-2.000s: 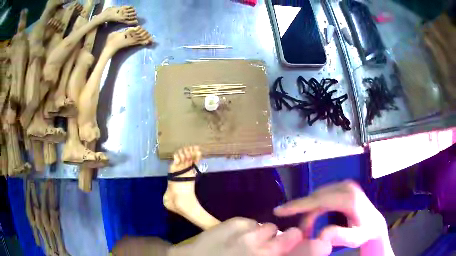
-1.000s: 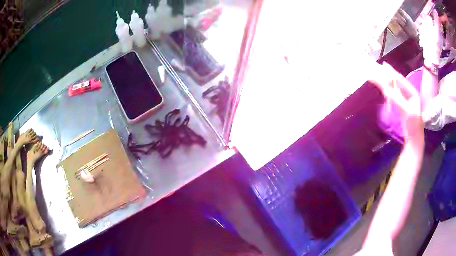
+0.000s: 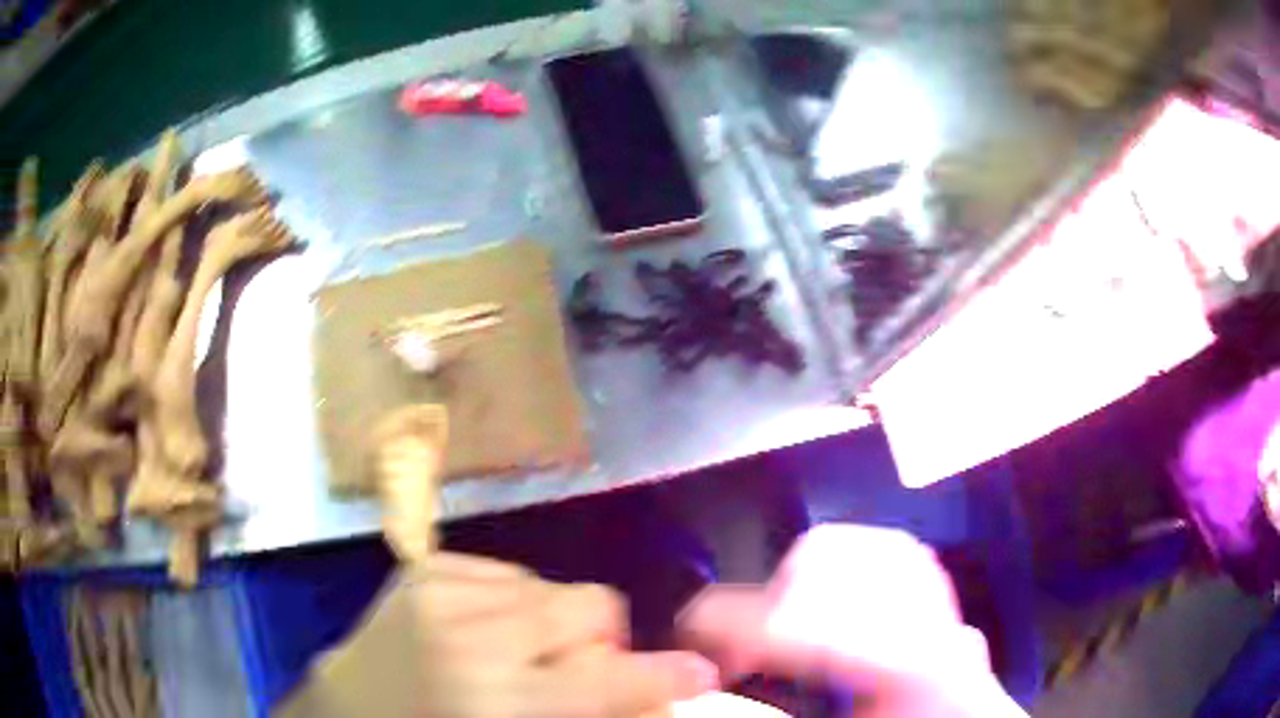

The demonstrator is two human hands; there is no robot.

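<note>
My left hand (image 3: 520, 631), low in the picture, is closed around a tan figure leg (image 3: 411, 477). Its foot end points up over the near edge of the brown cardboard pad (image 3: 491, 393). Motion blur hides the toes, and no black strap can be made out on it. My right hand (image 3: 856, 617) is just to the right, its fingers close to the left hand's fingers. It is overexposed and blurred, so whether it holds something cannot be told. Pale sticks (image 3: 463, 324) and a small white cup (image 3: 417, 351) are on the pad.
Tan legs (image 3: 84, 337) are piled on the left of the metal bench. Tangled black straps (image 3: 702, 316) lie right of the pad, below a phone (image 3: 625, 140). A red packet (image 3: 463, 98) lies further back. A person's purple sleeve (image 3: 1228, 463) shows far right.
The view swung right, then back left. My right arm, stretched out to the far right one second ago, is back beside my left hand. The foot's black strap, visible two seconds ago, cannot be made out.
</note>
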